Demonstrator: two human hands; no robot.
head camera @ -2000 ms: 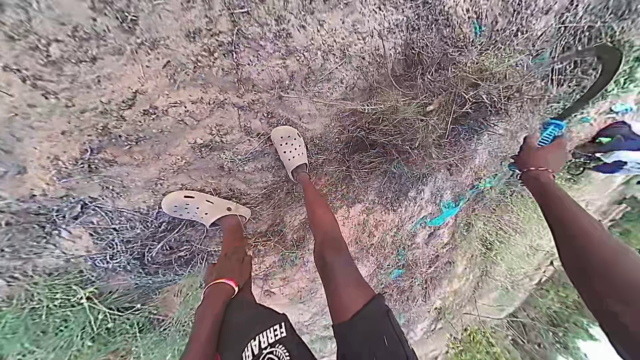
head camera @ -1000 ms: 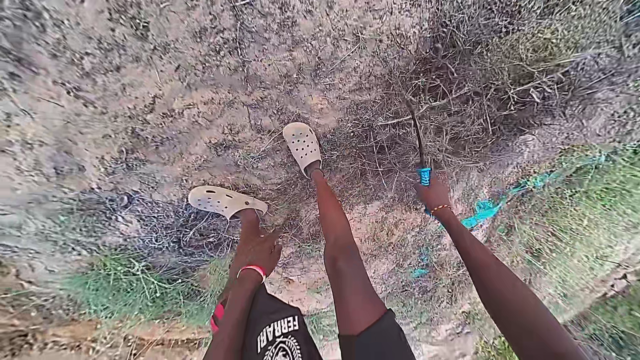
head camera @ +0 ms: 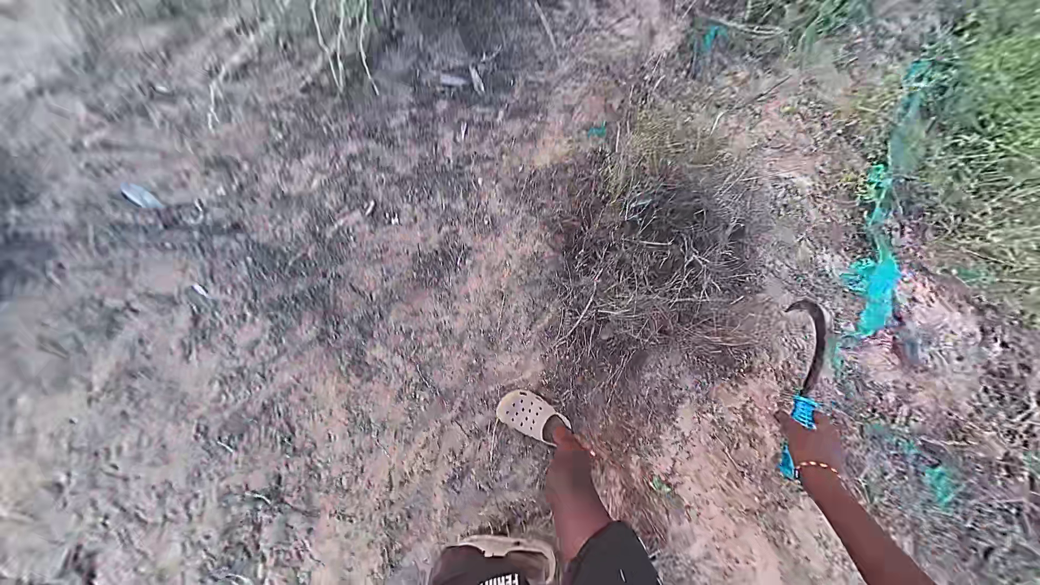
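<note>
At the lower right, my right hand [head camera: 815, 445] is closed around the blue-wrapped handle of a sickle [head camera: 819, 345]. Its dark curved blade points up and away from me, with the tip bent to the left. A pile of dry twigs and brush [head camera: 662, 276] lies to the left of the blade. Strips of torn teal netting [head camera: 879, 296] lie on the ground just right of the sickle. My left hand is outside the view.
One foot in a pale perforated clog [head camera: 530, 416] is on the dry ground below the brush pile. Green grass [head camera: 995, 146] grows along the right edge. A pale piece of litter [head camera: 140, 196] lies far left. Thin branches [head camera: 345, 41] reach in at the top.
My left hand, seen near my leg before, has left the view. My right hand still holds the sickle, whose blade was over the brush and now is right of it. The view has shifted.
</note>
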